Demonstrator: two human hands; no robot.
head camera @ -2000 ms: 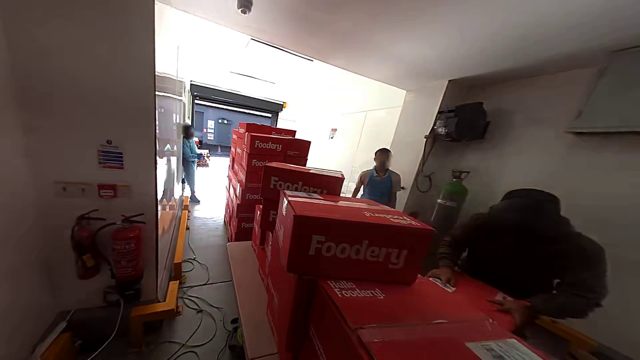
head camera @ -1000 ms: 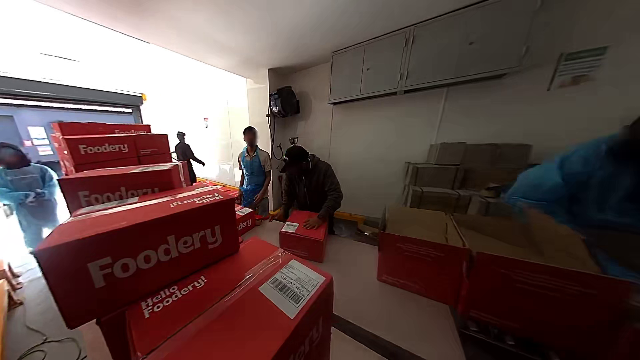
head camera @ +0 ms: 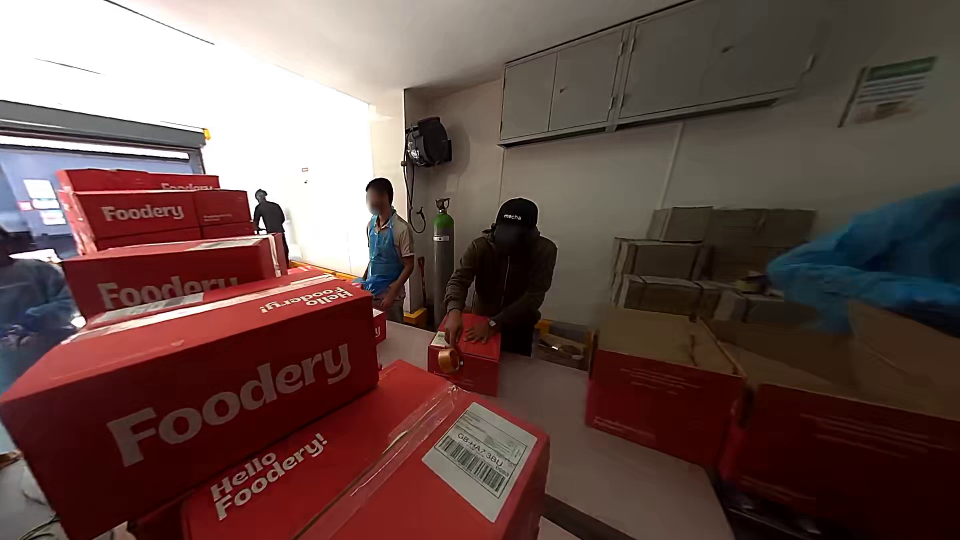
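Observation:
Neither of my hands is in view. Closest to me is a red cardboard box (head camera: 360,457), taped along its top and bearing a white label. Another red cardboard box (head camera: 195,390) rests partly over it on the left, its top flaps joined by tape. Across the pale table (head camera: 630,480), a person in a dark jacket and black cap (head camera: 510,277) leans over a smaller red box (head camera: 472,360). One of that person's hands is at a tape roll (head camera: 449,361) by the box's front; the other lies on its top.
Open red cardboard boxes (head camera: 660,405) stand at the right, beside a person's blue sleeve (head camera: 885,247). Stacked red boxes (head camera: 150,217) rise at the left. A person in a blue apron (head camera: 386,255) stands near a gas cylinder (head camera: 443,262). Brown cartons (head camera: 667,259) are piled behind the table.
The view has swung well to the right from two seconds ago. Since one second ago, a tape roll has come into sight at the person's hand on the smaller box.

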